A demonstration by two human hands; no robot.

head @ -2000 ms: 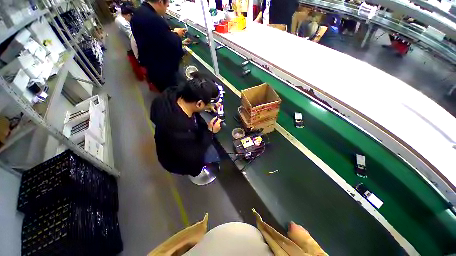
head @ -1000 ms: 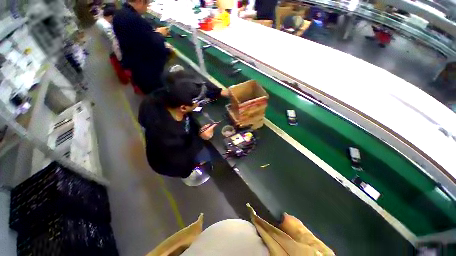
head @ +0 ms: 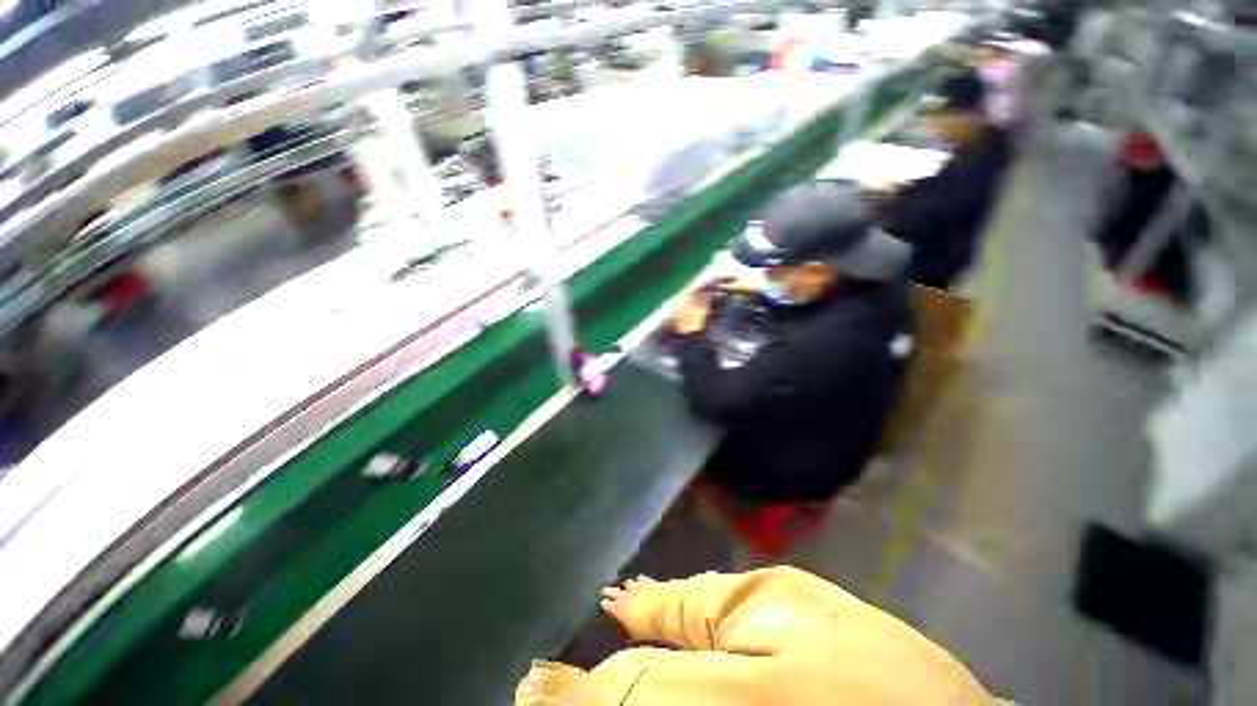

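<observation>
My right hand (head: pixel 627 599) shows small and blurred at the bench's near edge, at the end of a tan sleeve. I cannot tell whether its fingers hold anything. My left hand is not in view. Nearest in front are the dark green bench (head: pixel 517 552) and the brighter green conveyor (head: pixel 324 531). A small device with a white face (head: pixel 474 452) lies by the conveyor's near rail. A darker device (head: pixel 394 466) lies beside it, and another blurred one (head: pixel 210 622) is at lower left.
A seated person in a dark cap and jacket (head: pixel 813 372) works at the bench on a red stool (head: pixel 779 524). Another person (head: pixel 951 193) is beyond. A white post (head: pixel 531 207) carries a small pink item (head: pixel 590 372). A floor aisle runs at right, with a black object (head: pixel 1141 593).
The view has swung to the right, along the opposite stretch of the line. The carton and parts cluster are out of view. My tan sleeve now fills more of the bottom.
</observation>
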